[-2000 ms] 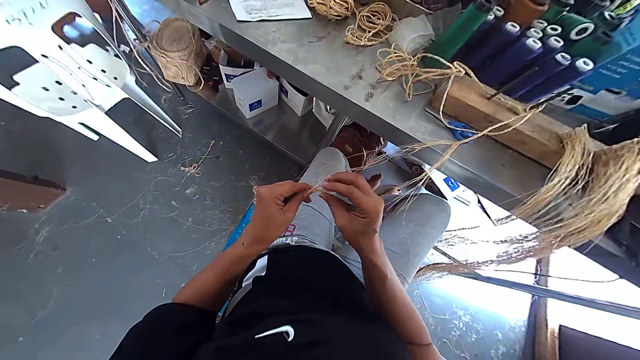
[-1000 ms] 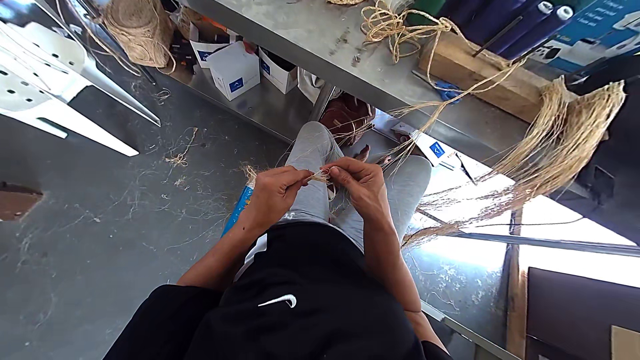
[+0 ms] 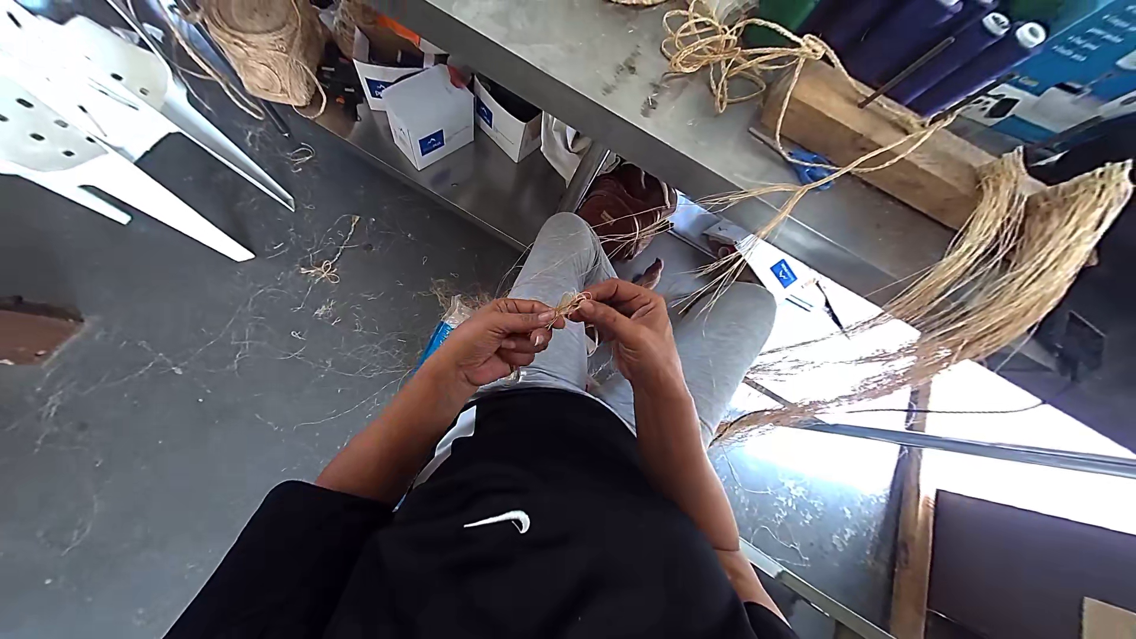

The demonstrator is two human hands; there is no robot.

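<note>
Above my lap, my left hand pinches one side of a small tangle of pale plant fiber. On its other side, the thumb and fingertips of my right hand grip the same fiber. Fine strands stick out around my fingers; whether they are knotted or only looped I cannot tell. To the right, a long hank of straw-colored fiber hangs over the metal bench's edge beside a wooden block. A looped natural-fiber cord trails across that block, near a blue-handled tool.
The metal bench runs across the top, with purple thread cones on it. White boxes and a large twine roll stand on the lower shelf. A white plastic chair is at left. Fiber scraps litter the floor.
Both hands stay close together on the fiber over my lap. The finger positions have shifted, and the fiber between them now looks more bunched and looped. The view has swung somewhat since the oldest frame.
</note>
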